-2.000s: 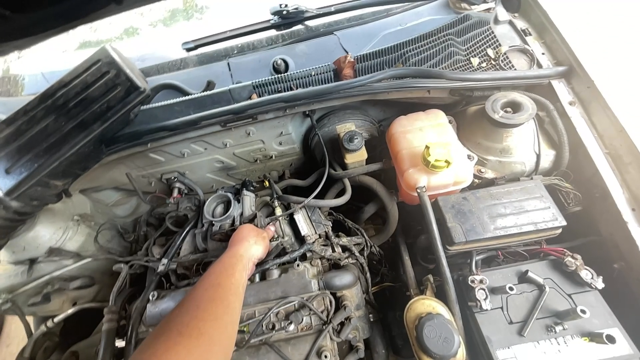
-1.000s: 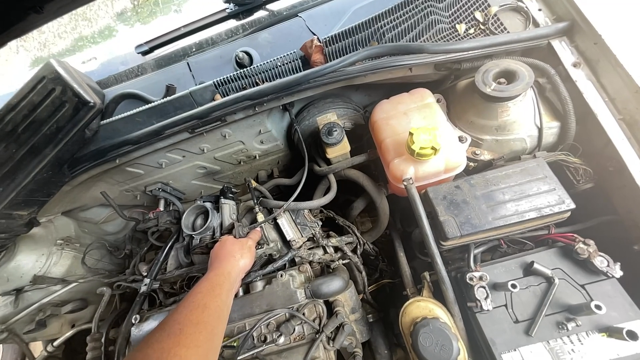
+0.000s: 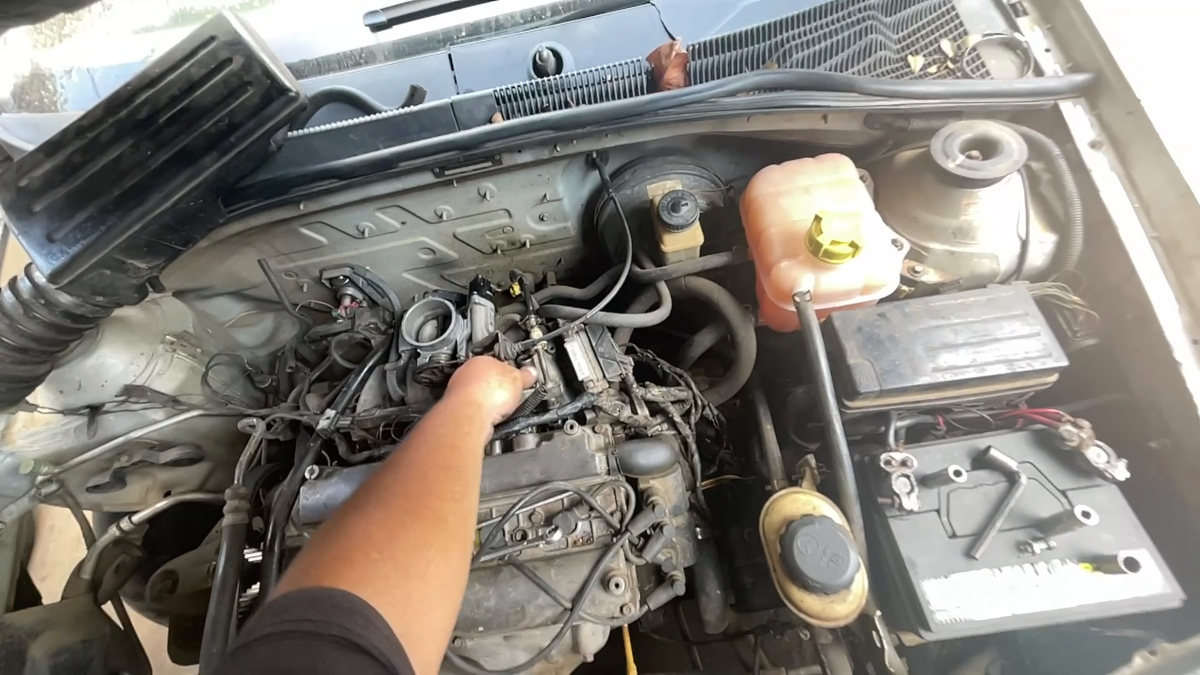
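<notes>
My left hand (image 3: 489, 386) reaches into the engine bay from the lower left, back of the hand up and thumb side to the right. It touches parts on top of the engine, just below and right of the open metal throttle body (image 3: 433, 325). Its fingertips are mostly hidden, so I cannot tell what they grip. A black cable (image 3: 616, 253) curves from the firewall down toward the parts beside my thumb. Right of the hand sits a metal module with a pale label (image 3: 583, 356). Below lies the engine's valve cover (image 3: 553, 467). My right hand is out of view.
A pink coolant tank (image 3: 806, 225) with a yellow cap and a black fuse box (image 3: 947, 342) are at the right. On the battery (image 3: 937, 572) lie an L-shaped wrench (image 3: 999, 511) and several sockets (image 3: 1083, 517). A black air filter housing (image 3: 150, 150) juts in at the upper left.
</notes>
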